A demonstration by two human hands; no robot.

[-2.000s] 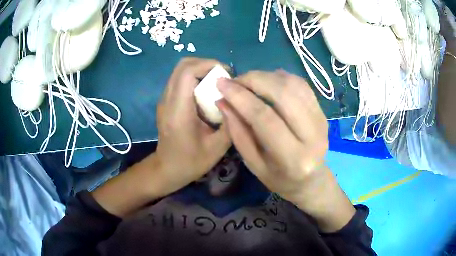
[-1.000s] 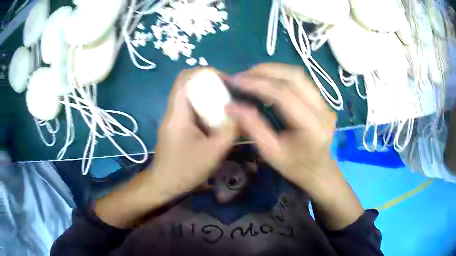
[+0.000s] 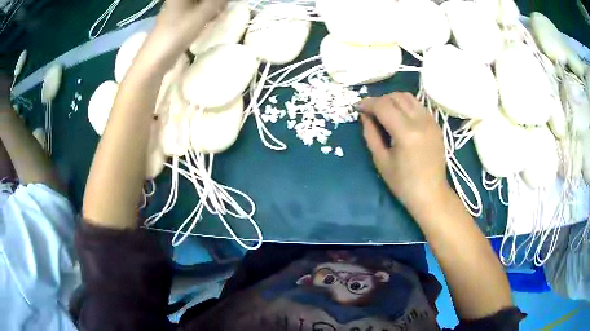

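Observation:
Several cream oval devices with cords lie in a left group [image 3: 220, 76] and a right group [image 3: 460, 81] on the green bench. A pile of tiny white port covers [image 3: 317, 106] lies between them. My right hand [image 3: 404, 132] is at the right edge of the pile, fingertips together and pointing at the pieces; whether it pinches one is too small to tell. My left hand [image 3: 191, 14] is reached out at the top edge above the left group, partly cut off; whether it holds something cannot be seen.
At the left, another person's forearm [image 3: 22, 145] and pale blue clothing [image 3: 35, 252] show, near a few devices [image 3: 52, 83] and white bits. A pale curved strip [image 3: 77, 55] crosses behind. Loose cords [image 3: 223, 207] hang toward the bench's front edge.
My hands have parted: the left reached far forward-left, the right moved to the port cover pile. The device held in my left hand is no longer seen there. The view has shifted forward.

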